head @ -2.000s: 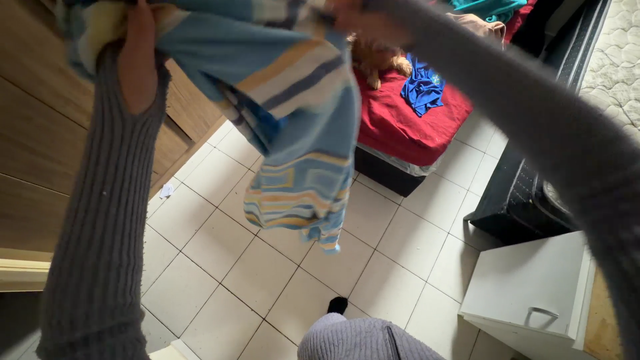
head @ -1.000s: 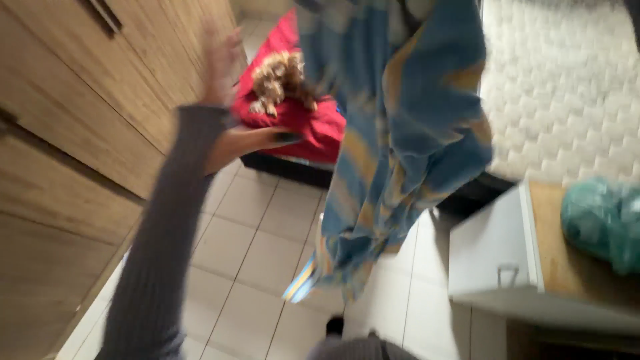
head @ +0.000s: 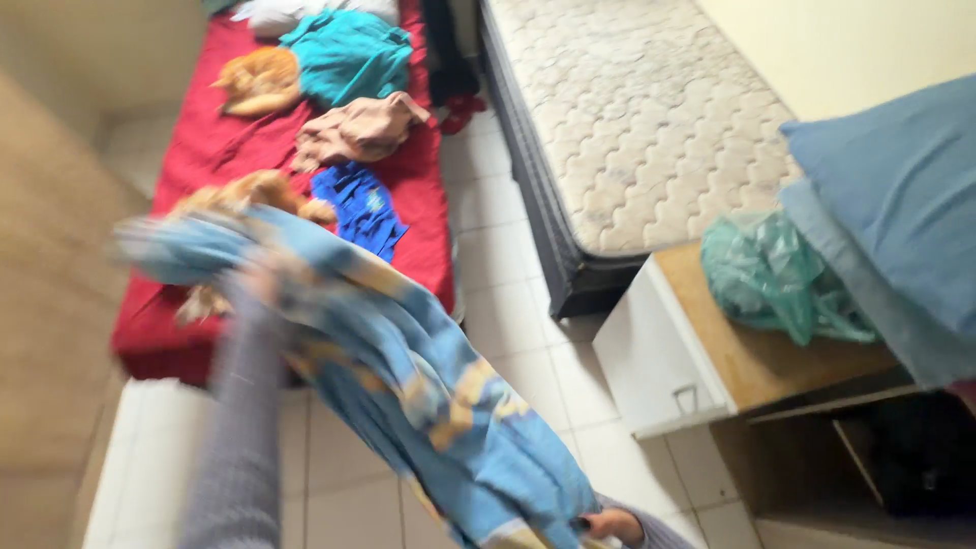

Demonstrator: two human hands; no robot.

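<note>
A blue cloth patterned in yellow and white (head: 427,358) stretches diagonally across the view between my two hands. My left hand (head: 263,278), blurred by motion, grips its upper left part over the red-covered bed. At the bottom, my right hand (head: 610,526) holds the lower right end, the thumb on top of the fabric. The cloth's lower edge runs out of view. Behind its upper end lies a curly-haired, light brown dog (head: 236,194), partly hidden by the cloth.
The red bed (head: 221,145) bears an orange cat (head: 263,80), a teal cloth (head: 351,57), a pink cloth (head: 358,130) and a blue garment (head: 358,206). A bare mattress (head: 648,114), a white cabinet (head: 663,351), a green plastic bag (head: 770,267) and blue fabric (head: 907,206) are at the right.
A second ago my left hand was apart from the cloth with its fingers spread; now it grips it. The cloth, which hung down at the right, now stretches diagonally. The view has shifted.
</note>
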